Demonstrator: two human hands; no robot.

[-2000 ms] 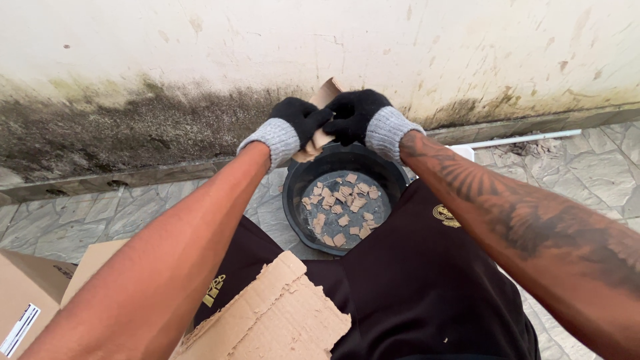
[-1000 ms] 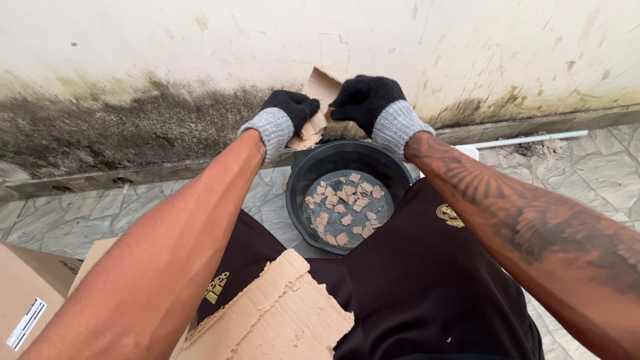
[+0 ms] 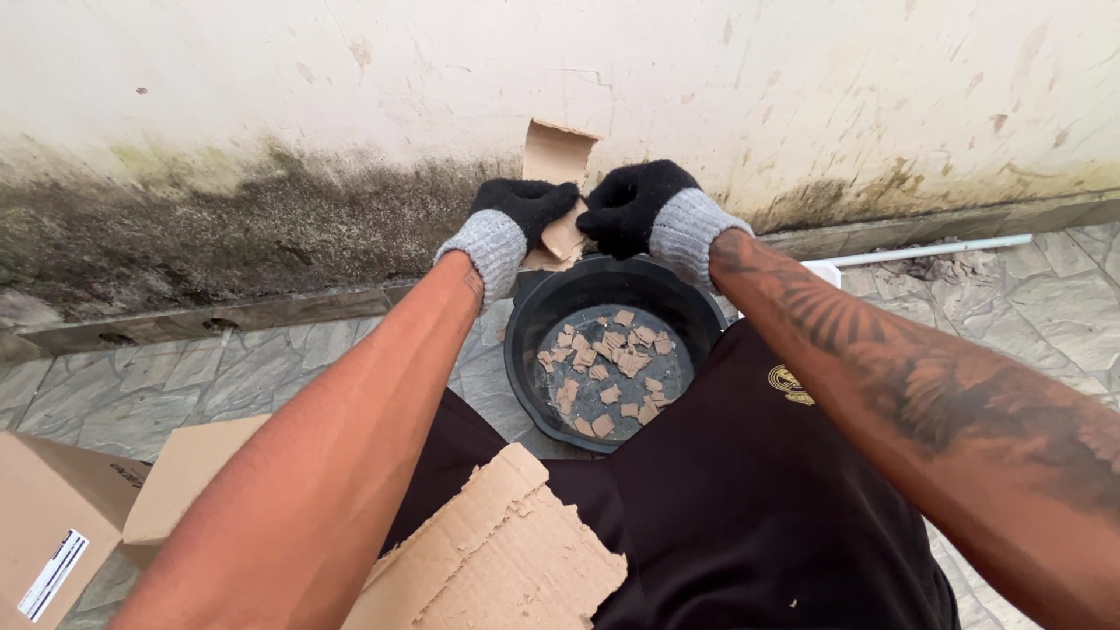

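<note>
Both hands wear black gloves with grey knit cuffs. My left hand (image 3: 525, 208) grips a curled strip of cardboard (image 3: 560, 156) above the back rim of a round black plastic basin. My right hand (image 3: 637, 208) pinches the same strip at its right edge, its fingertips close to the left ones. Inside the basin (image 3: 525, 350) lie several small torn cardboard pieces (image 3: 611, 394), spread over its bottom. A larger cardboard sheet (image 3: 525, 560) with ragged torn edges rests on my lap.
Cardboard boxes (image 3: 52, 499) stand at the lower left, one bearing a printed label. A stained wall (image 3: 350, 105) rises behind the basin. On the tiled floor at right lie a pale pipe (image 3: 927, 251) and a crumpled greyish heap (image 3: 949, 267). A white object (image 3: 824, 273) is partly behind my right forearm.
The cardboard strip between my hands now shows more of its length above the gloves than two seconds ago. My hands stay close together over the basin's back rim.
</note>
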